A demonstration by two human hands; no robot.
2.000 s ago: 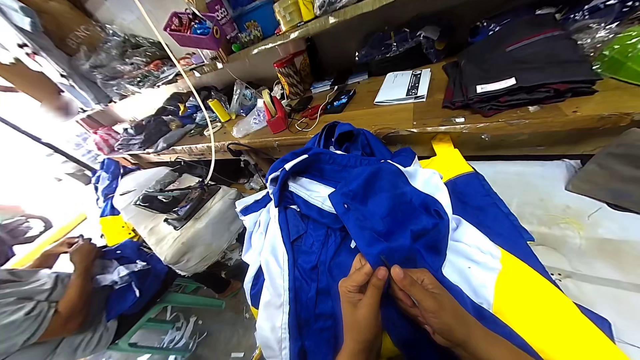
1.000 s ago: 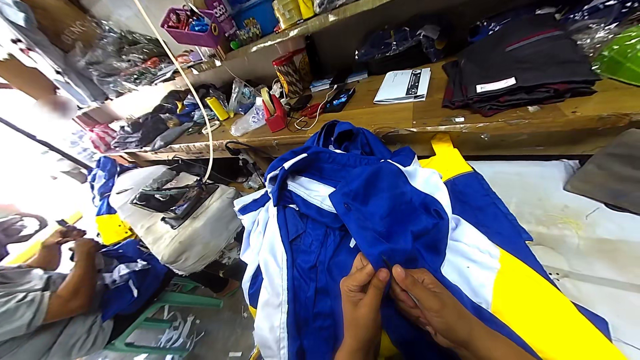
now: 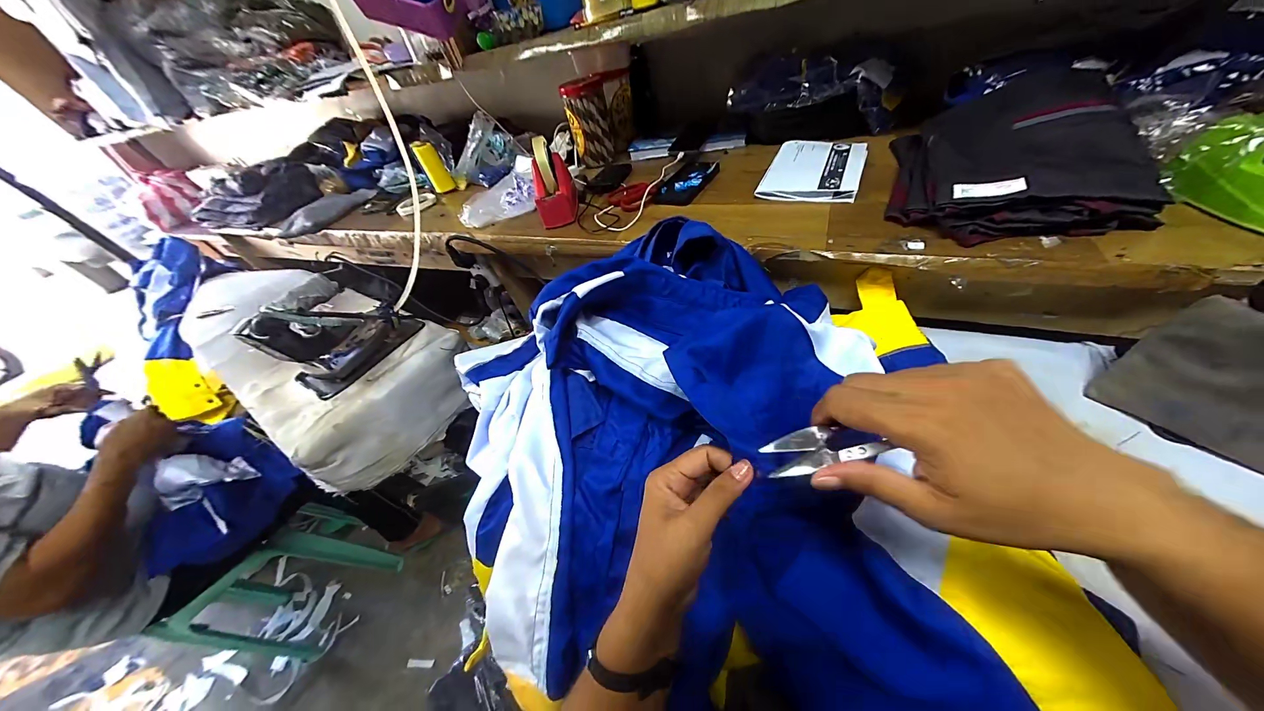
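A blue, white and yellow garment (image 3: 790,553) lies bunched in front of me. Over its middle, my left hand (image 3: 681,504) has thumb and forefinger pinched together; what lies between them, fabric or thread, is too small to tell. Just right of those fingertips, my right hand (image 3: 918,444) holds small metal thread snips (image 3: 825,452) between thumb and fingers. Their two blades stand apart and point left toward the pinched fingertips, above the blue cloth.
A wooden shelf (image 3: 790,222) behind carries a red tape dispenser (image 3: 553,188), a phone, a booklet and folded dark clothes (image 3: 1037,158). At left, an iron (image 3: 346,346) rests on a padded white board (image 3: 296,415). A seated person (image 3: 79,513) handles similar cloth beside a green stool (image 3: 286,573).
The right hand has lifted off the cloth and turned, and the snips' blades now show apart. Earlier both hands were together on the blue fabric. The seated person's hands have also shifted.
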